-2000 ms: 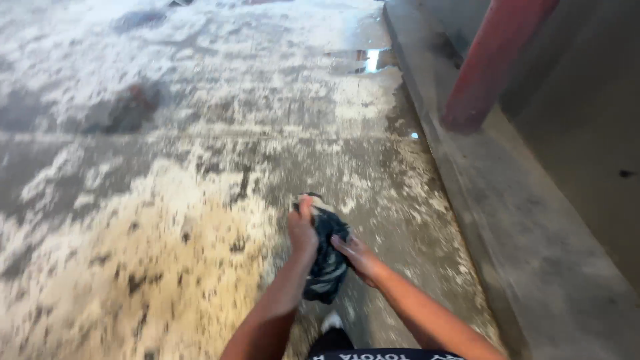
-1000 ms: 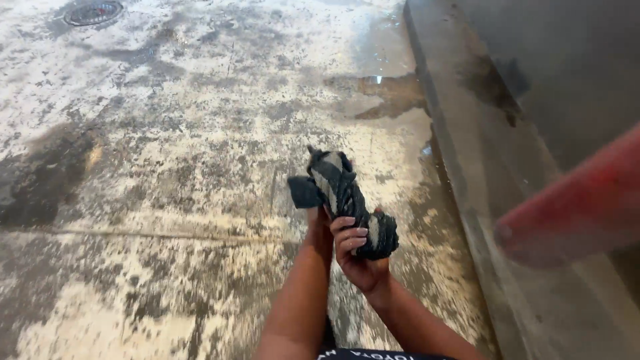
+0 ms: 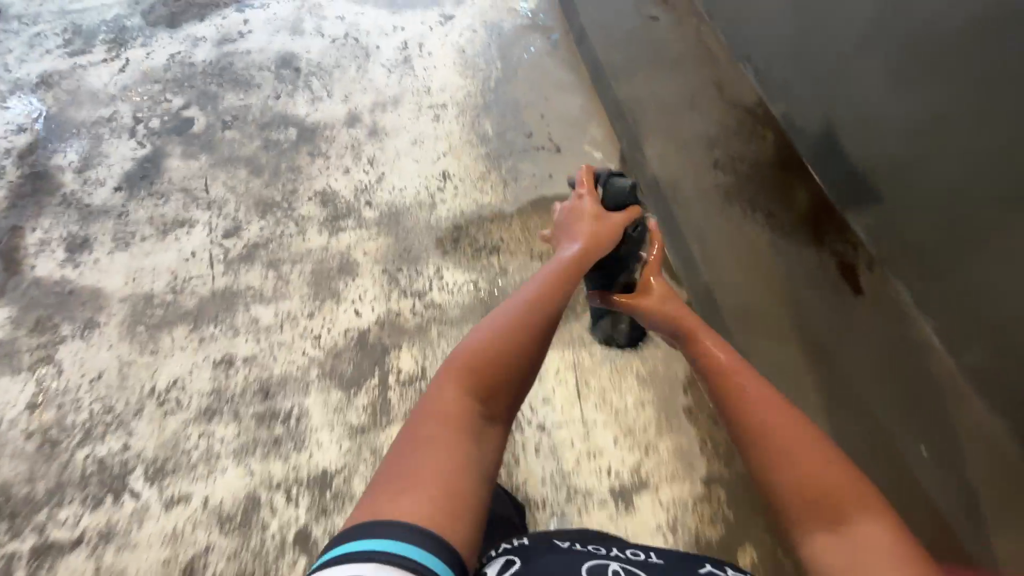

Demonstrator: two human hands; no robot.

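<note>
A dark, wet, bunched-up cloth is between my two hands, held out in front of me above the concrete floor. My left hand grips its upper part from the left, with the thumb lying across it. Lower down on the right side, my right hand has its thumb and fingers around the cloth. Both hands look wet. The cloth's far end sticks out past my left hand, and its near end hangs below my right. Parts of it are hidden behind the fingers.
Wet, blotchy concrete floor spreads to the left. A low concrete ledge with a dark damp stain runs along the right, beside a grey wall. Water shines on the floor at the far end.
Both hands have shifted their grip on the cloth, my left now at its far end. The cloth now looks longer and more compact. The view has moved along the ledge; the red post is gone from sight.
</note>
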